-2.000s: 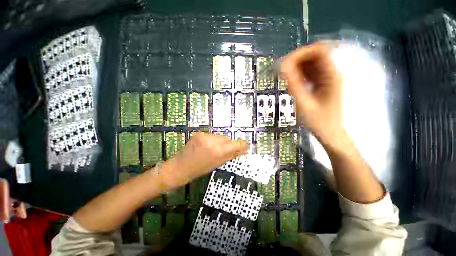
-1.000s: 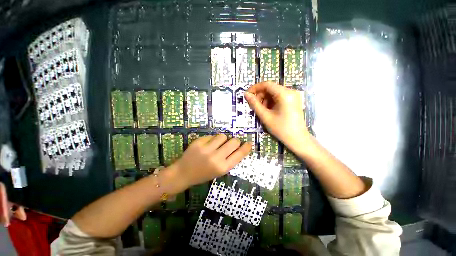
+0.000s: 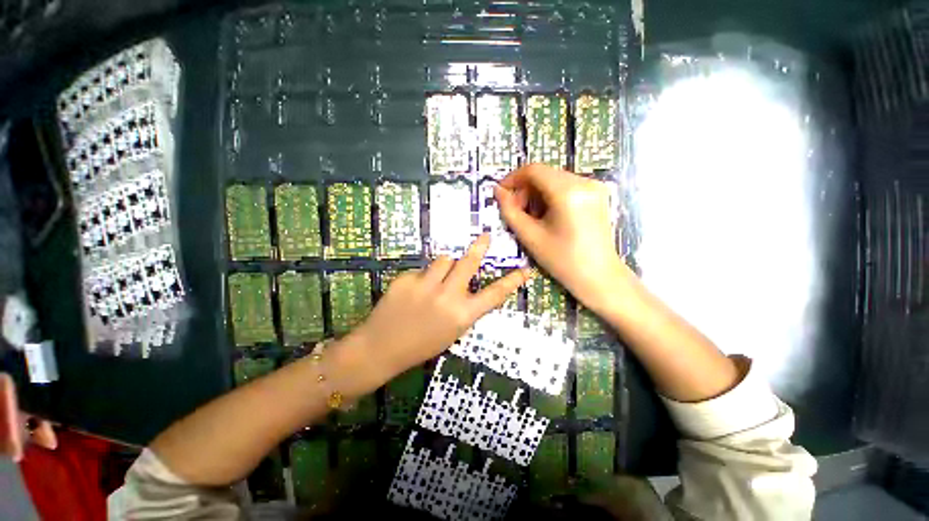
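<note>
A clear blister tray (image 3: 316, 132) holds rows of green circuit boards (image 3: 350, 220). My right hand (image 3: 565, 226) has thumb and forefinger pinched on a white die-cut sticker (image 3: 493, 216) over a board in the second filled row. My left hand (image 3: 423, 310) is just below, fingers spread, fingertips touching near that sticker's lower edge. A white sticker sheet (image 3: 481, 415) with rows of black marks lies over the boards below my left hand; its top edge is by my fingers. The boards under my hands are partly hidden.
Overlapping spare sticker sheets (image 3: 124, 204) lie left of the tray. A clear plastic tray or sheet (image 3: 728, 214) with strong glare lies right. A stack of trays (image 3: 896, 234) stands at the far right. A red stool (image 3: 71, 473) is at lower left.
My right hand has moved left and down from the tray's upper right to the sticker's pocket. My left fingers have spread and reached up to it. The sticker sheet has shifted slightly.
</note>
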